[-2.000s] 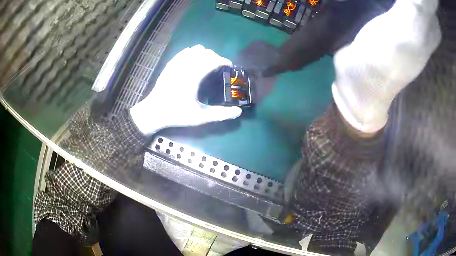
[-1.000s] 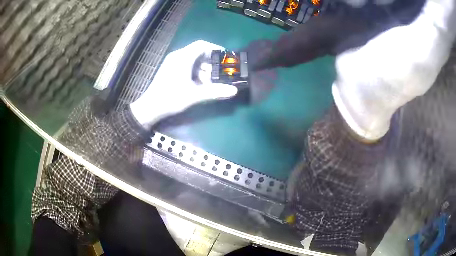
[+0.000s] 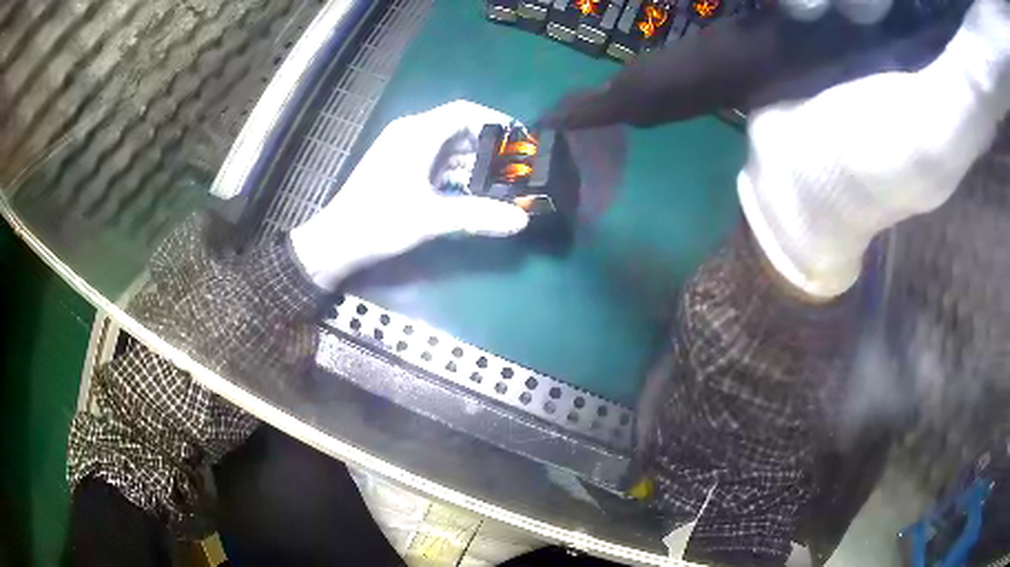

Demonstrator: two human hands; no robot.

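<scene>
My left hand [image 3: 404, 194], in a white glove, grips a wound coil component [image 3: 516, 162] between thumb and fingers above the green mat [image 3: 498, 305]. The component is a small black block with orange-copper wire in its middle, held at a slight tilt. My right hand [image 3: 847, 166], also in a white glove, is at the upper right, with its fingers partly cut off or unclear. A blurred dark tapering shape [image 3: 676, 89] runs from beside it toward the component; whether it is a tool or partly shadow is unclear.
More coil components [image 3: 593, 28] stand at the mat's top edge. A slotted grille [image 3: 332, 133] lies left and a perforated metal strip [image 3: 476, 363] near. A clear shield's pale rim [image 3: 299, 435] curves across the forearms. A blue object [image 3: 950, 526] shows lower right.
The component in my left hand has moved up and slightly left and changed its tilt since the first frame. The dark shape's tip has moved up; my right hand has shifted slightly.
</scene>
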